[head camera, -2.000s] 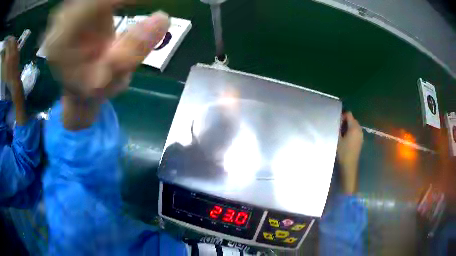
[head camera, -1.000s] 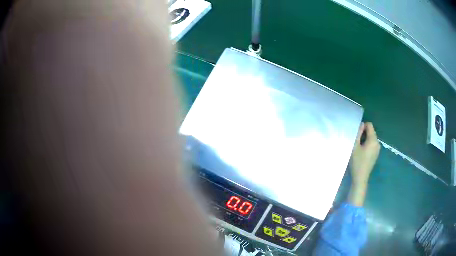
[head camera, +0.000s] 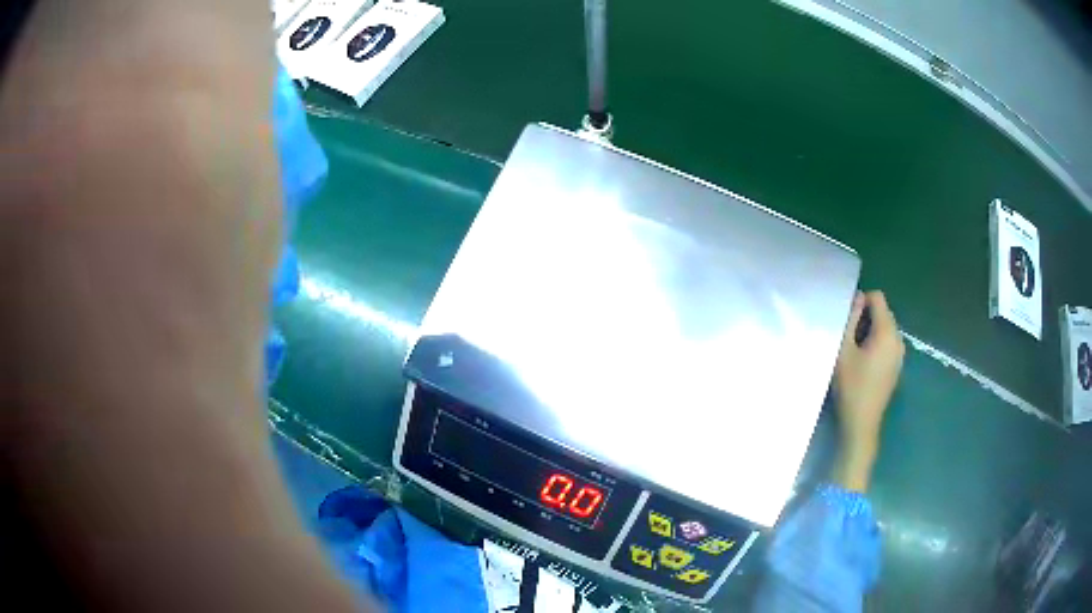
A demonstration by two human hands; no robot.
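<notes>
The bench scale (head camera: 557, 489) stands in front of me, tilted in view, its red display reading 0.0. Its shiny steel weighing pan (head camera: 647, 311) is bare and glares white. My right hand (head camera: 872, 341) is at the pan's right edge, fingers bent around a small dark spot; whether it grips anything is unclear. A large blurred skin-coloured shape, my left hand or forearm (head camera: 144, 287), fills the left side close to the camera. Its fingers cannot be made out.
White watch boxes (head camera: 377, 46) lie at the upper left on the green belt. Two more, one a watch box (head camera: 1015, 268), lie at the right. A grey pole (head camera: 596, 60) stands behind the scale. Small silvery packets (head camera: 1032, 557) lie at lower right. Blue sleeve cloth shows at lower left.
The display went from 23.0 to 0.0. My left hand came from the upper left to close before the camera, then shifted left, uncovering the scale's left part. My right hand stayed by the pan.
</notes>
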